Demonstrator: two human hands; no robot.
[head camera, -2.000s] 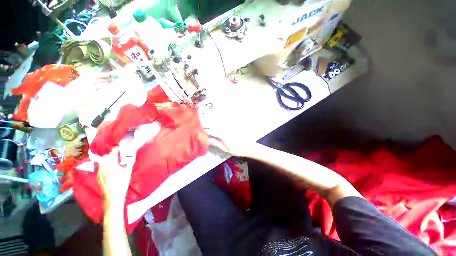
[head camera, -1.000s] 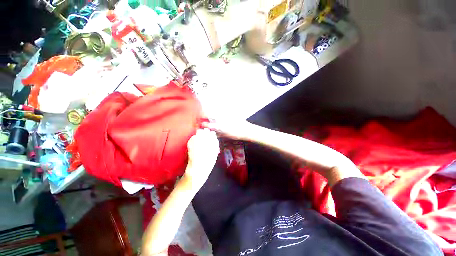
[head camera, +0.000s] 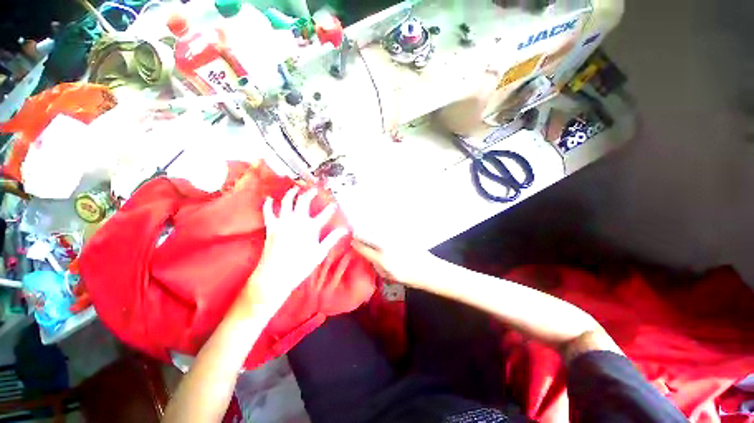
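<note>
A bright red garment piece (head camera: 198, 256) lies bunched on the table's front edge and hangs over my lap. My left hand (head camera: 293, 240) lies on top of it with fingers spread, pressing the cloth down just in front of the needle area. My right hand (head camera: 393, 260) is at the cloth's right edge, its fingertips partly hidden at the red fabric; the grip is unclear. The presser foot and needle area (head camera: 329, 169) of the cream-white sewing machine (head camera: 463, 70) is right at the cloth's far edge. Glare blurs the contact there.
Black-handled scissors (head camera: 502, 175) lie right of the needle. A red bottle (head camera: 207, 62), an olive-green webbing roll (head camera: 132, 62) and a dark screwdriver shaft (head camera: 171, 162) are behind the cloth. A small round tape roll (head camera: 91, 206) and an orange bag (head camera: 62, 111) are at left. A red fabric heap (head camera: 661, 322) is at right.
My left hand has moved from the cloth's near right edge to on top of it, fingers now spread. The cloth's right part has spread nearer my lap. The camera view has shifted.
</note>
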